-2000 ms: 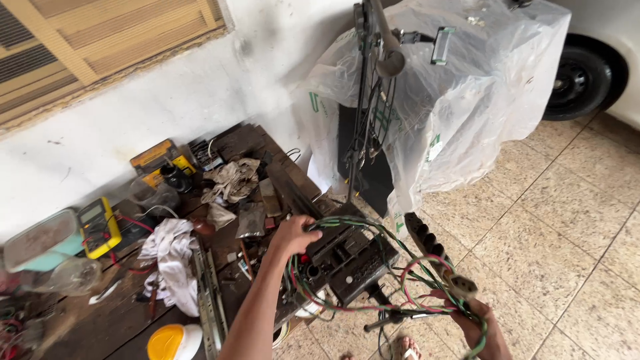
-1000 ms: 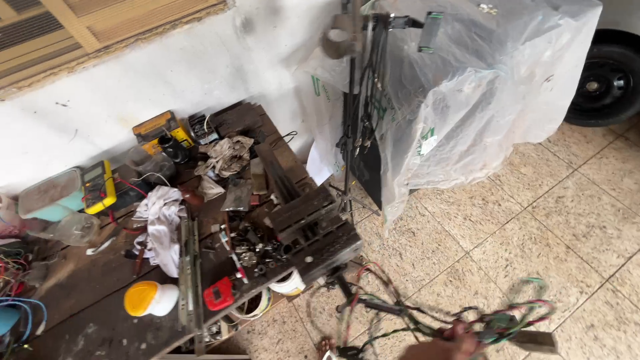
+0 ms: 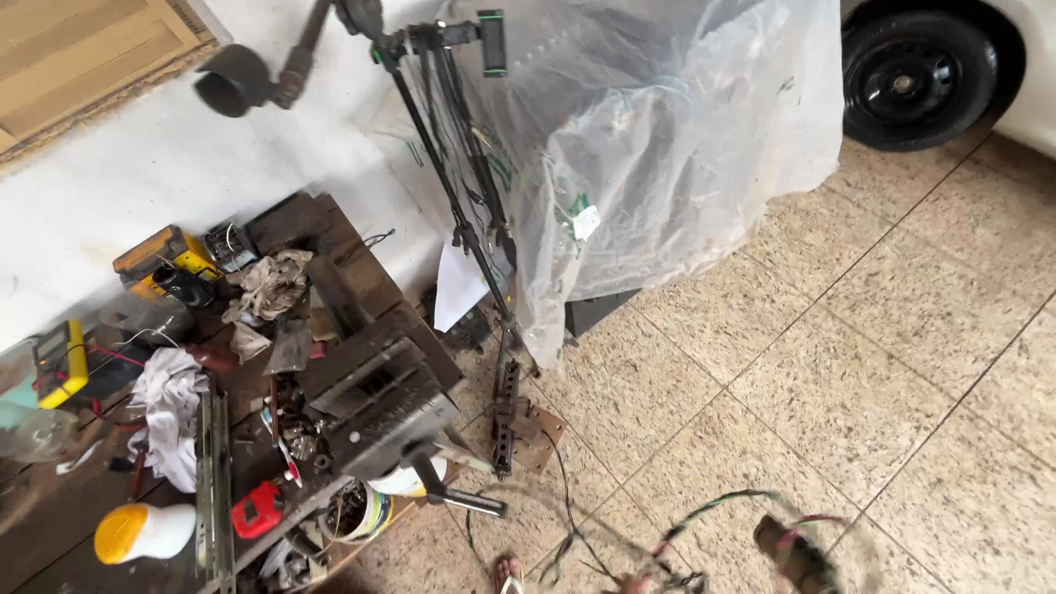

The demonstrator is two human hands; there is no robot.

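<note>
A blurred bit of a hand, probably my left hand [image 3: 634,584], shows at the bottom edge, beside a loose bundle of green, black and red wires [image 3: 718,499]. The frame cuts it off, so its grip is hidden. My right hand is not in view. A dark brown cylindrical piece [image 3: 796,554], blurred, hangs among the wires at the lower right. Thin dark wires trail over the floor left of the hand. On the bench corner stands a metal bench vise [image 3: 388,412], its handle pointing down and right.
The wooden bench [image 3: 49,528] holds a yellow multimeter [image 3: 62,363], rags [image 3: 169,412], metal rails [image 3: 214,487], a red tape measure [image 3: 256,509] and a white bottle with a yellow cap [image 3: 144,532]. A black stand [image 3: 445,181], plastic-covered object [image 3: 660,165] and car wheel [image 3: 912,78] lie beyond.
The wires, held over the vise by both hands two seconds ago, are now low at the right, away from the bench. The hands have moved down, mostly out of the frame.
</note>
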